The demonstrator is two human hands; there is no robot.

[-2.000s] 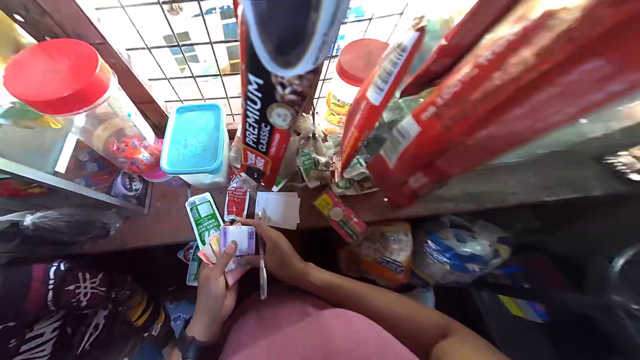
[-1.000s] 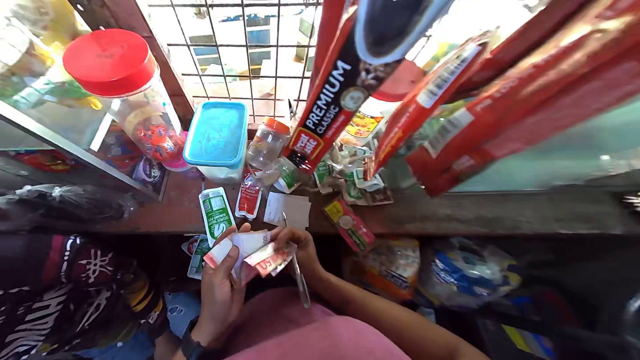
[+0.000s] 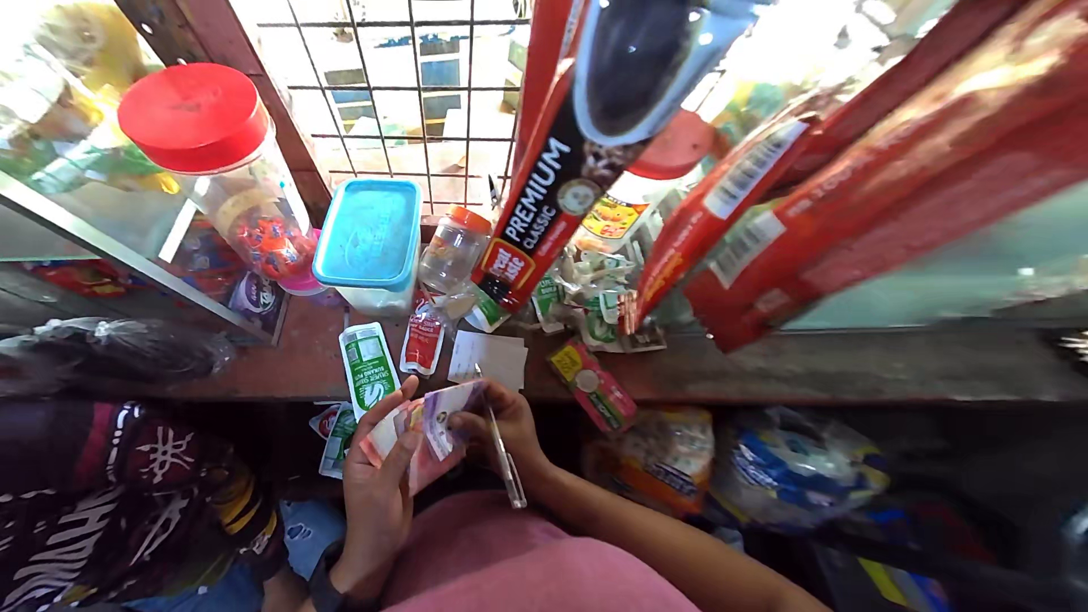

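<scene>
My left hand (image 3: pixel 382 476) holds several folded banknotes (image 3: pixel 432 425), reddish and purple, in front of my body. With its fingers on the purple note, my right hand (image 3: pixel 501 429) also grips a clear ballpoint pen (image 3: pixel 507 463) that points down toward me. Just beyond the hands, on the wooden counter, lie a green-and-white sachet (image 3: pixel 369 361), a red sauce sachet (image 3: pixel 423 340), a pale slip of paper (image 3: pixel 489 359) and a pink-and-yellow box (image 3: pixel 592 387).
A red-lidded jar (image 3: pixel 255 204), a blue-lidded tub (image 3: pixel 371 234) and an orange-lidded jar (image 3: pixel 455 251) stand before a wire grille (image 3: pixel 416 89). Red coffee packs (image 3: pixel 552 195) hang close overhead. Another person (image 3: pixel 110 501) is at the left. Plastic-wrapped packs (image 3: pixel 799 467) sit below the counter.
The notes, a compact bundle two seconds ago, were spread between both hands one second ago. Now they are close together again, the purple one on the right. The view has shifted slightly.
</scene>
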